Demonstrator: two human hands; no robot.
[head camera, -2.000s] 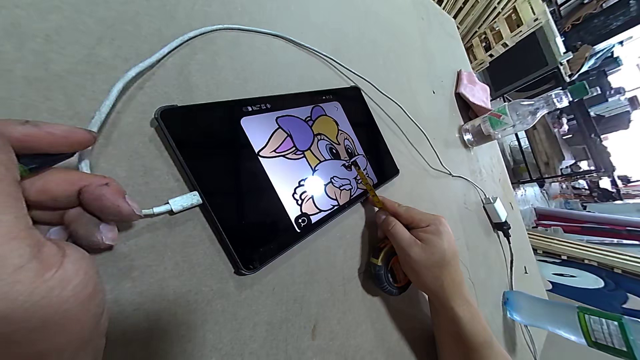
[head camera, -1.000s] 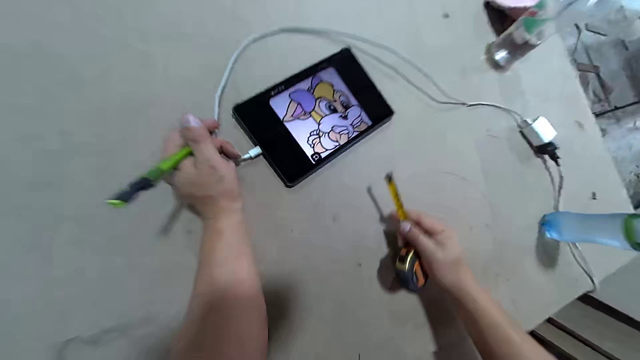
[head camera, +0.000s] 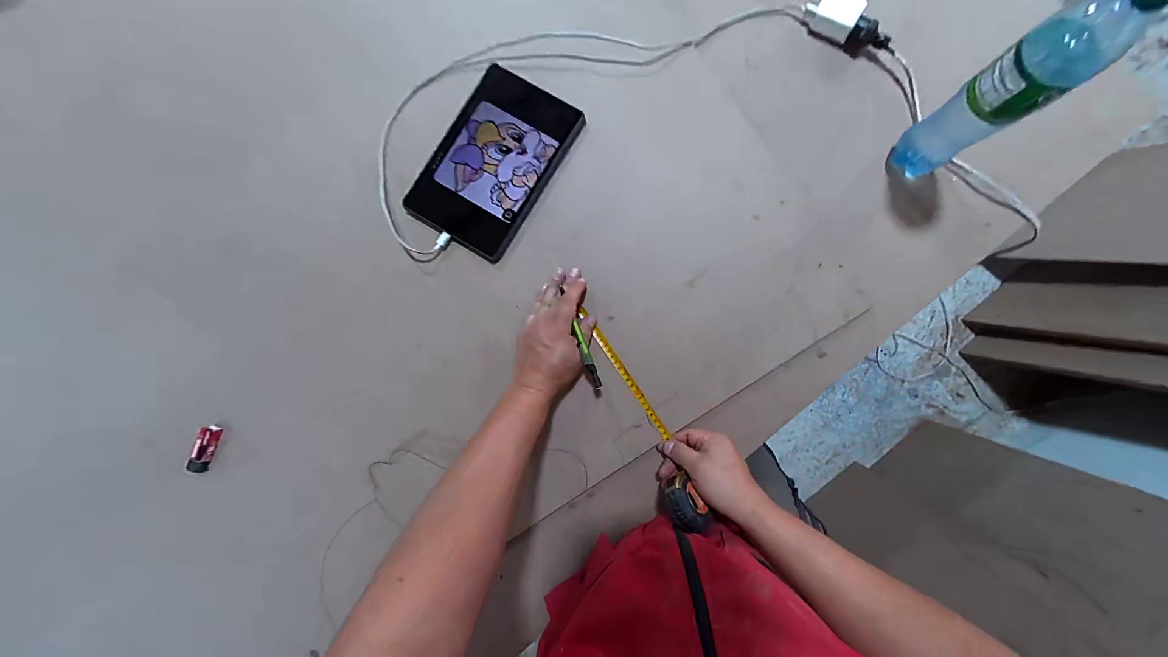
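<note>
My left hand (head camera: 551, 342) lies low on the board with a green and black pen-like tool (head camera: 584, 351) between its fingers. Its fingertips are at the far end of the yellow tape measure blade (head camera: 630, 381). My right hand (head camera: 707, 470) grips the blade near the black and orange tape measure case (head camera: 686, 504), close to the board's near edge. The blade runs straight and slanting between both hands. Beyond my left hand lies a black tablet (head camera: 540, 111), showing a cartoon rabbit drawing, with a white charging cable (head camera: 388, 137) plugged into one end.
A plastic bottle (head camera: 954, 123) lies at the upper right beside a white charger block (head camera: 832, 20) and its cables. A small red and black object (head camera: 204, 448) is at the left. Thin curved lines mark the large board (head camera: 228, 301). Stacked panels (head camera: 1077, 319) stand at the right.
My left hand has left the tablet's cable end and come down to the blade's tip. More blade is out between my hands. The view has shifted to look further down.
</note>
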